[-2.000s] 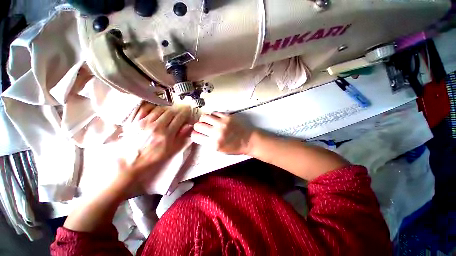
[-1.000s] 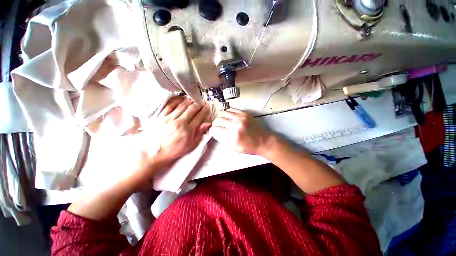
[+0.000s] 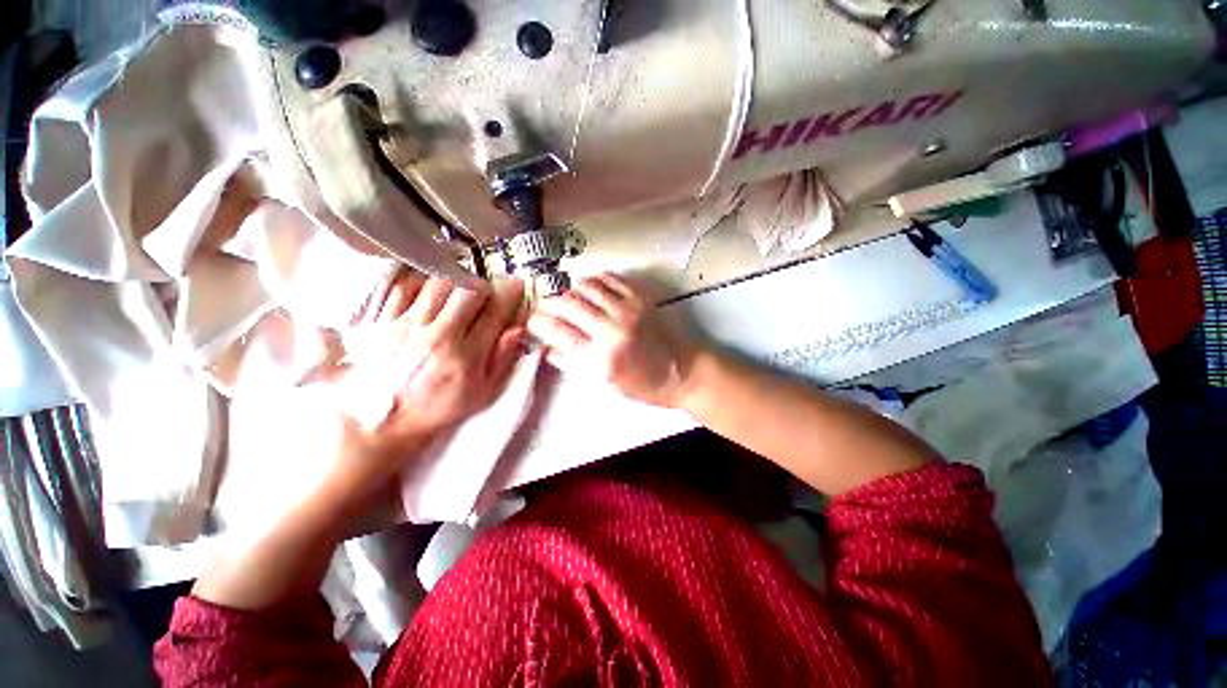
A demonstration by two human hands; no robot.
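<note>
The pale cream garment piece lies bunched left of the needle, with a flap hanging over the table's front edge. My left hand lies flat on the cloth, fingertips close to the presser foot, which is mostly hidden. My right hand is just right of it, fingers bent and together, fingertips at the cloth's edge by the needle area. Glare and the fingers hide whether either hand pinches the cloth. The cream sewing machine stands over the fingertips.
Blue snips lie on the white table at right. A beige scrap is tucked under the machine arm. Pale and grey strips hang at left. A red block and crinkled plastic are at right.
The view shifted and came back close to the first framing. Both hands stay near the needle; the cloth flap in front of my left hand has changed shape slightly.
</note>
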